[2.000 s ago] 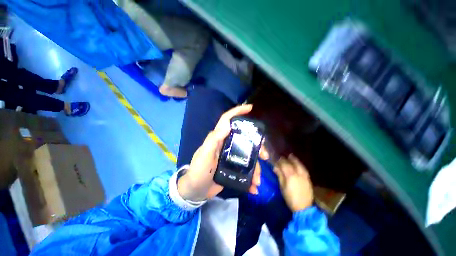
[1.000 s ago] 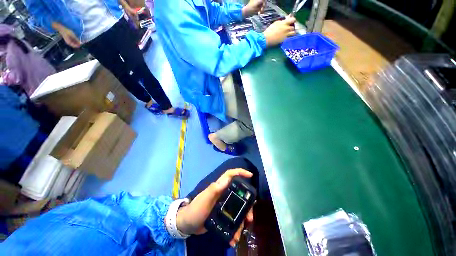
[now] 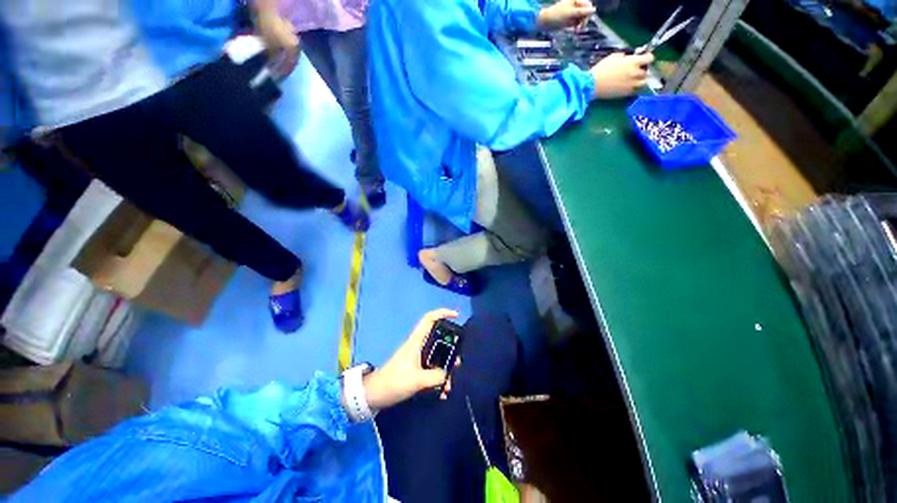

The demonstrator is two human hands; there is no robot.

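Observation:
My left hand [image 3: 405, 371] holds a small black handheld device [image 3: 442, 346] over my lap, its square window outline and a small green spot facing up. A thin-shafted tool with a bright green handle [image 3: 501, 486] is at the bottom edge, its shaft pointing up towards the device but apart from it. My right hand [image 3: 532, 494] is mostly cut off by the bottom edge; a small skin-coloured part shows against the green handle, its fingers not clear. A clear-and-dark strip [image 3: 740, 470] lies on the green bench [image 3: 679, 285] at the lower right.
A blue bin [image 3: 684, 133] of small parts stands on the bench. Clear trays [image 3: 848, 295] are stacked at right. A seated coworker in blue [image 3: 443, 88] holds scissors [image 3: 669, 31]. Another person stands at left near an open carton [image 3: 162, 260]. A brown box [image 3: 531, 432] is below the bench edge.
My left hand and the device now appear smaller and farther off. The green-handled tool has come into view at the bottom. The standing person at left has come closer.

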